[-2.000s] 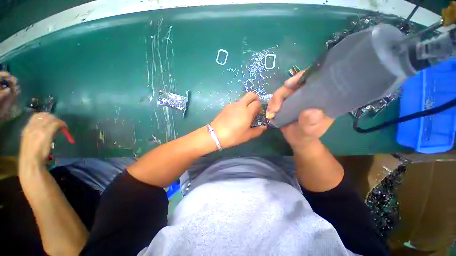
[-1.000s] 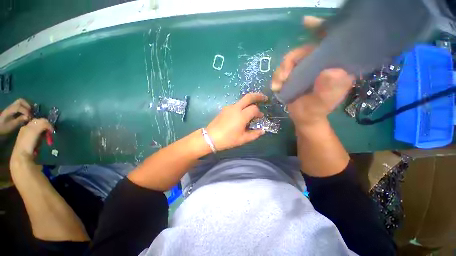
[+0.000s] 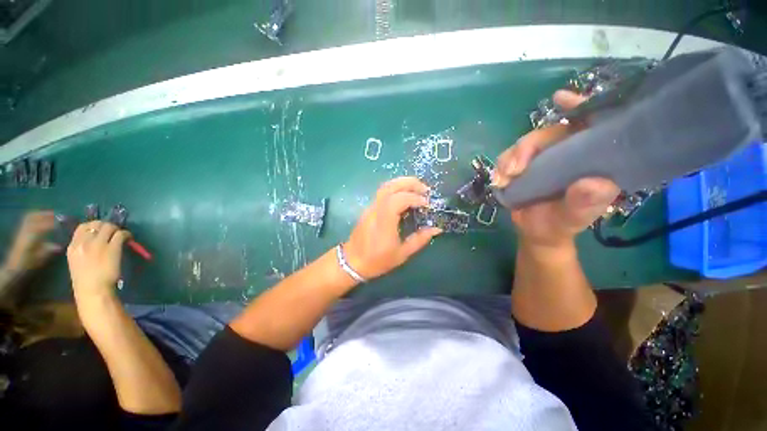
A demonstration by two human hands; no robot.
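My right hand (image 3: 551, 181) is closed around the large grey power cutter (image 3: 647, 126), whose narrow end points left and down. My left hand (image 3: 389, 227) rests on the bench with thumb and fingers at the left end of a small silvery circuit board (image 3: 446, 220). Another dark board (image 3: 477, 180) lies or is held near my right fingertips; which, I cannot tell. A pale ring (image 3: 486, 213) is just right of the silvery board. The cutter is apart from the silvery board.
Clippings (image 3: 431, 157) and pale rings (image 3: 372, 149) lie beyond my left hand. A board piece (image 3: 304, 214) is left. At right are a blue bin (image 3: 715, 244), black hose (image 3: 647, 240) and carton of boards (image 3: 669, 362). A neighbour's hands (image 3: 97, 257) hold a red-handled tool.
The cutter has moved away from the board at my left fingers. That board is now uncovered, and another ring shows beside it. The view has shifted, showing more beyond the white rail.
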